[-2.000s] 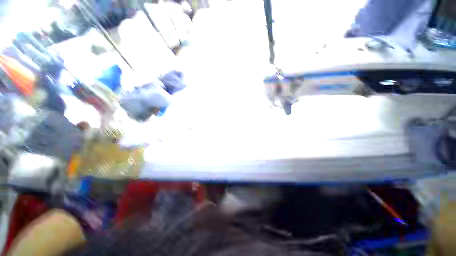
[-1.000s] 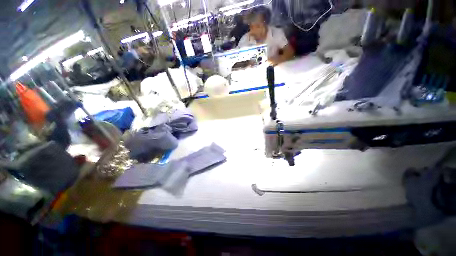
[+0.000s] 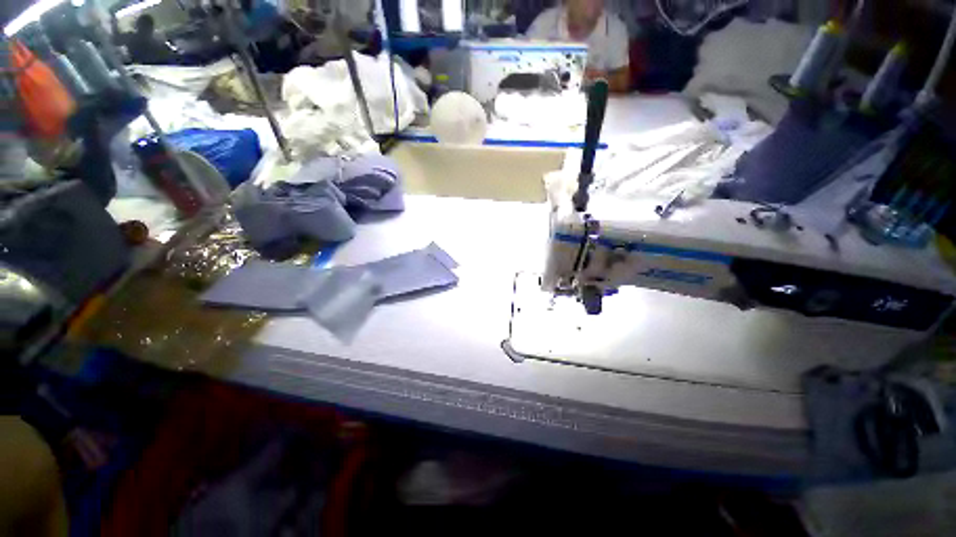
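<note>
No hand of mine shows clearly. A blurred tan shape is cut off at the lower left edge, and I cannot tell what it is. Blue-grey cut pieces [image 3: 257,286] lie flat and overlapping on the white table, left of the needle. A paler piece [image 3: 344,302] lies across their middle. Rolled blue-grey bundles [image 3: 299,215] sit behind them. The white sewing machine [image 3: 650,267] with a blue stripe stands at the right. Its presser foot and needle [image 3: 592,299] are over the needle plate, and I see no fabric under them.
Scissors [image 3: 891,428] with black handles lie on grey cloth [image 3: 833,404] at the right. Clear plastic over brown cardboard [image 3: 173,325] is at the left edge. A measuring strip [image 3: 472,404] runs along the front edge. White fabric [image 3: 351,100] is piled behind. A person [image 3: 592,42] sits at another machine.
The view has swung and tilted down, and the glare and blur have lessened. The cut pieces, washed out or hidden in the earliest frame, now show. No hand movement is visible.
</note>
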